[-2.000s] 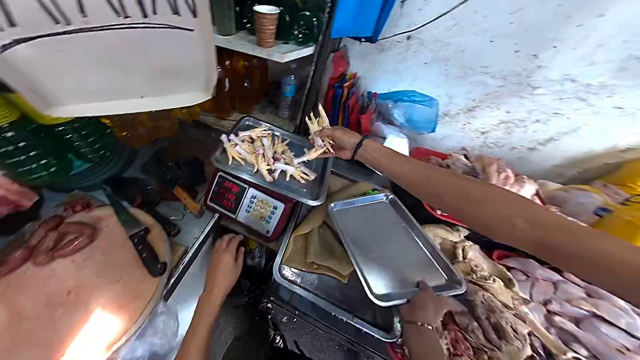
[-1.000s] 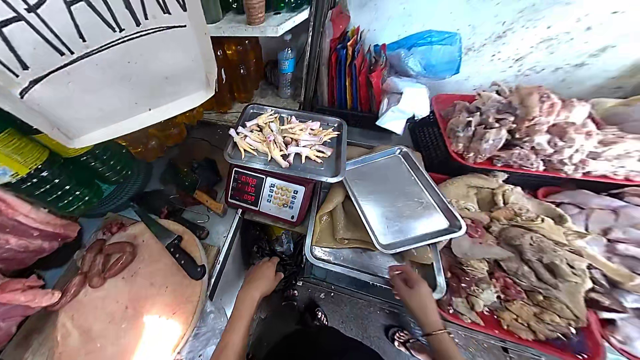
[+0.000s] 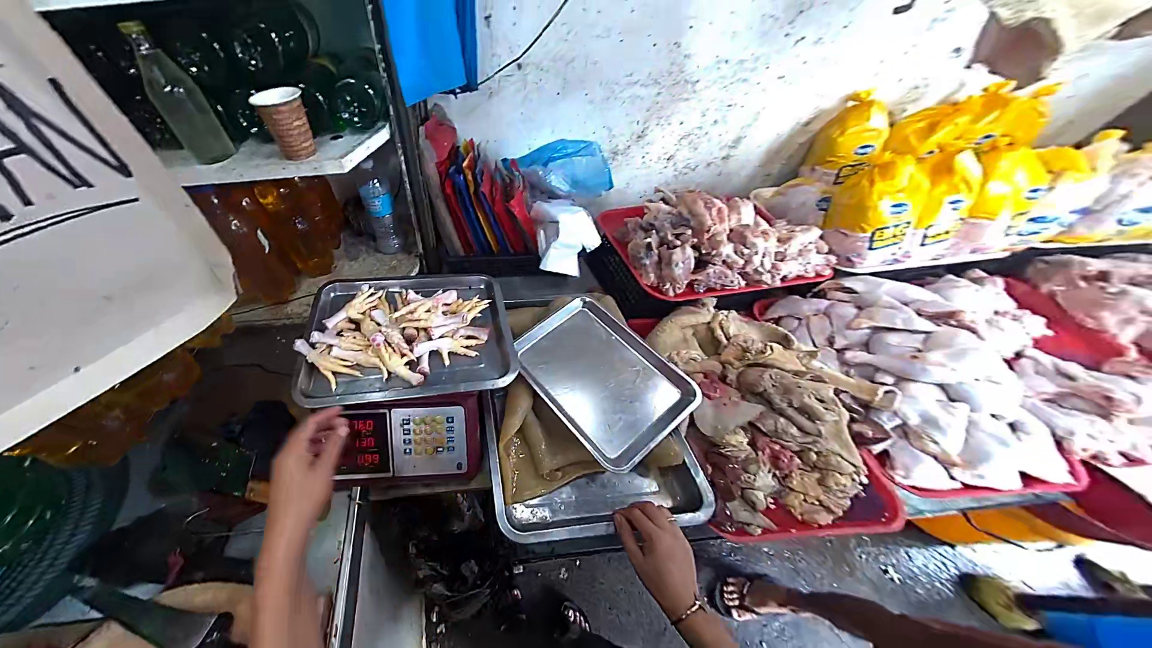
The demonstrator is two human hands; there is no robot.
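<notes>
Chicken feet (image 3: 391, 335) lie heaped in a metal tray (image 3: 493, 373) on top of a red digital scale (image 3: 430, 439) with a lit display. My left hand (image 3: 310, 450) is raised beside the display, partly overlapping it, fingers loosely bent with nothing in them. My right hand (image 3: 652, 544) rests by the front rim of a larger metal tray (image 3: 562, 531); its fingers are apart. In that tray lies a tan sheet of hide or skin (image 3: 531, 450), and across it, tilted at an angle, sits a smaller bare metal tray (image 3: 607, 378).
Red trays of tripe-like offal (image 3: 792, 423), chicken leg quarters (image 3: 936, 360) and meat pieces (image 3: 711, 238) stand to the right. Yellow-bagged chickens (image 3: 886, 211) are behind them. A shelf with a cup (image 3: 286, 124) and bottles is back left. A knife (image 3: 148, 612) lies at lower left. Another person's sandaled foot (image 3: 742, 596) shows below.
Two seconds ago a hand reached in from the right, holding a chicken foot over the scale tray; that arm is gone. My left hand has risen to the scale's display. The view has shifted right.
</notes>
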